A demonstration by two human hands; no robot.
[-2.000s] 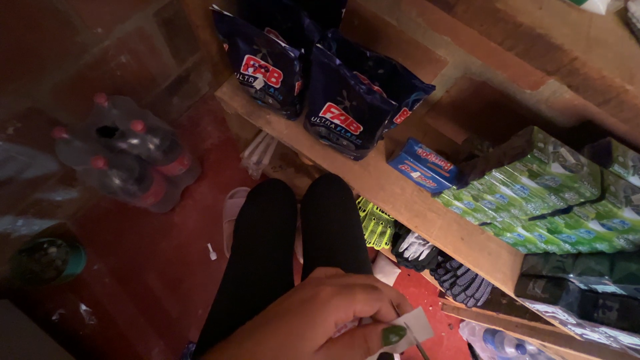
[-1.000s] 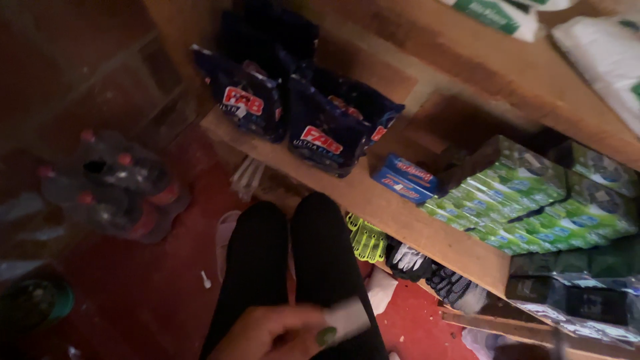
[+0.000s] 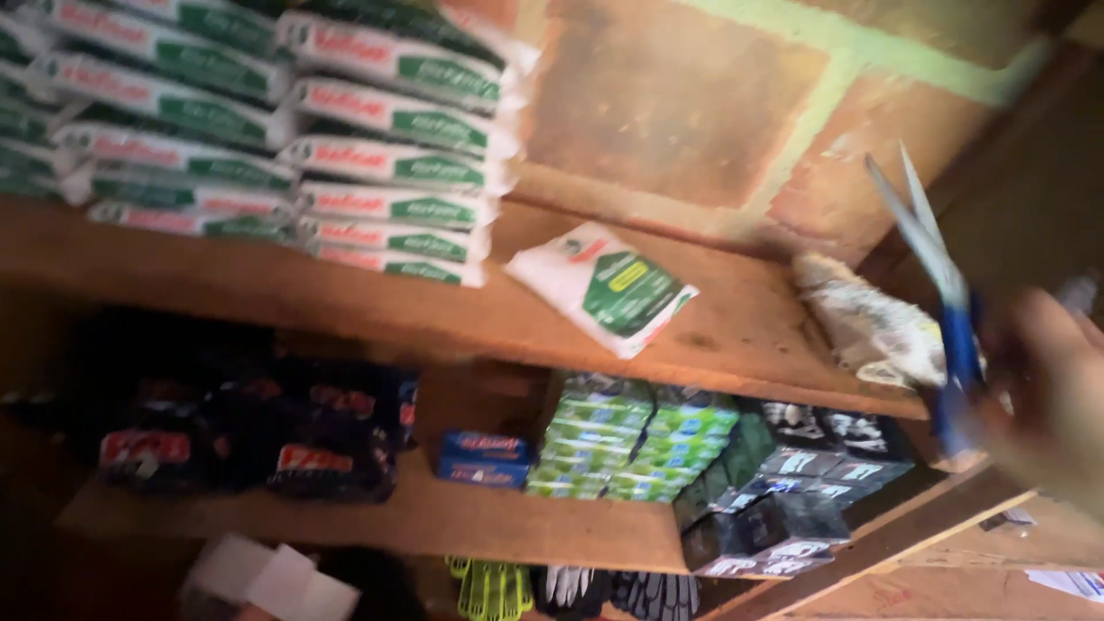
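Note:
My right hand (image 3: 1048,379) is at the right edge, blurred, closed around the blue handles of a pair of scissors (image 3: 940,267). Their metal blades point up and stand slightly apart, in front of the brick wall. Low at the left, white paper pieces (image 3: 280,582) are in my left hand (image 3: 252,613), of which only a bit of finger shows at the bottom edge. A crumpled, whitish plastic bag (image 3: 871,323) lies on the upper wooden shelf beside the scissors. Left of it, a single white and green packet (image 3: 608,289) lies flat on that shelf.
Stacked white and green packets (image 3: 388,164) fill the upper shelf's left. The lower shelf (image 3: 517,522) carries dark blue detergent bags (image 3: 336,440), a blue box (image 3: 483,458), green-wrapped packs (image 3: 630,440) and black boxes (image 3: 776,526). Work gloves (image 3: 489,589) hang below. A wooden beam (image 3: 897,535) slants at lower right.
The view has swung up toward the shelves. My right hand with the scissors has come into sight; the white paper is now low at the left.

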